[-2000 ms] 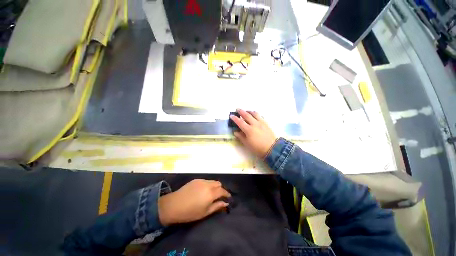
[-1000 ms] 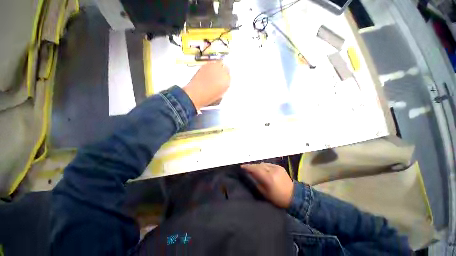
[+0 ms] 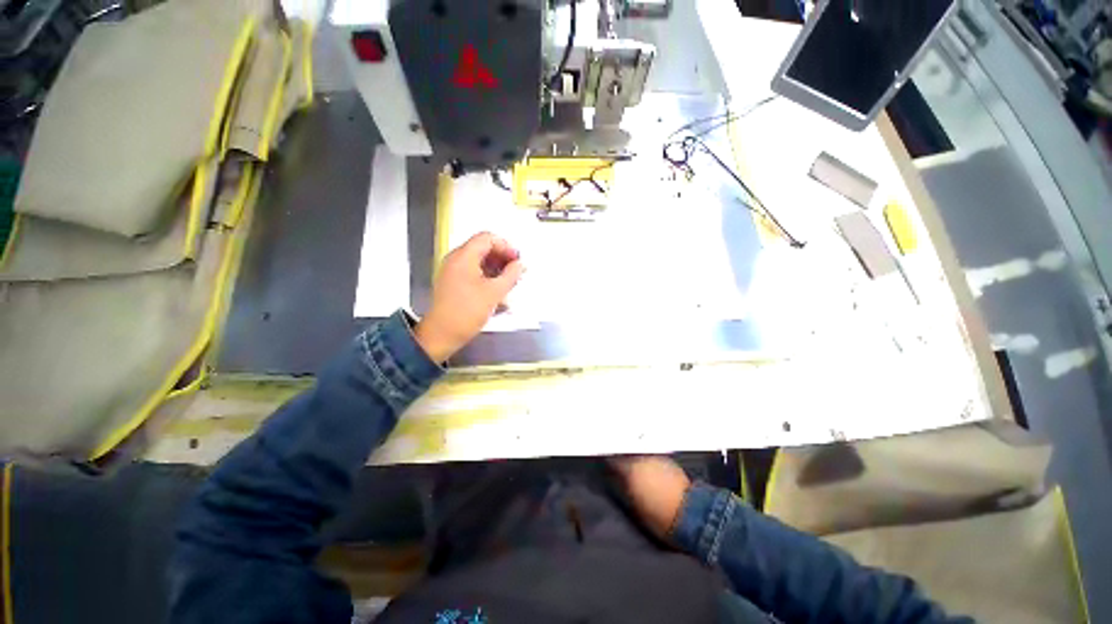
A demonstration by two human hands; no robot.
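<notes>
My left hand (image 3: pixel 471 290) is over the white sewing template (image 3: pixel 646 262), near its front left part, with its fingers curled and thumb close to them. I cannot tell whether something thin is between the fingertips. The yellow-edged template window (image 3: pixel 565 183) lies beyond it under the sewing head (image 3: pixel 473 79), with dark thin cable pieces and a small metal bar at its near side. My right hand (image 3: pixel 655 490) is low at the table's front edge, against my dark apron; its fingers are hidden.
Beige panels with yellow edges (image 3: pixel 110 134) are stacked at the left. Thin black cable (image 3: pixel 683 151) and a dark rod lie right of the window. Two grey patches (image 3: pixel 843 179) and a yellow piece (image 3: pixel 900 227) lie at the right, below a tablet-like screen (image 3: pixel 863 55). More beige panel (image 3: pixel 915 488) hangs lower right.
My right hand has left the template's near edge and dropped to my lap. My left hand came up from the lap to near the window, then moved back towards me.
</notes>
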